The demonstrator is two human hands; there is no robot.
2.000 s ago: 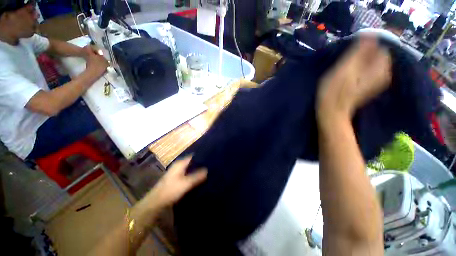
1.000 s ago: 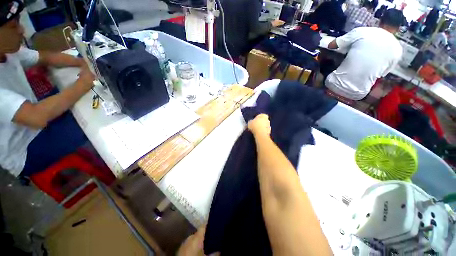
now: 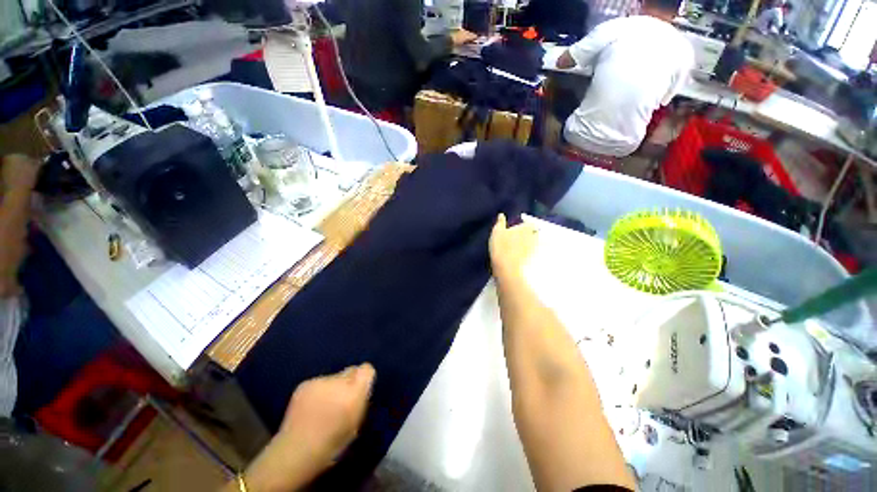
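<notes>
A navy-black garment [image 3: 385, 279] lies spread over the white table left of the sewing machine, from the pale blue tub at the back down over the front edge. My left hand [image 3: 332, 408] is curled on its near part, the fingers bent against the cloth; what it pinches is hidden. My right hand [image 3: 512, 245] holds the garment's right edge near its far end. The white machine head [image 3: 697, 351] stands to the right, not touching the cloth.
A yellow-green fan [image 3: 664, 252] stands behind the machine head. A brown board strip [image 3: 317, 264] and printed paper [image 3: 221, 288] lie left of the cloth. A blue-grey tub [image 3: 712, 221] is behind the table. Another machine [image 3: 178, 192] and a person's arm are at left. People sit further back.
The garment, bunched under my right hand a second ago, now lies spread wide to the left over the board. My left hand has come up onto it. The view has shifted right.
</notes>
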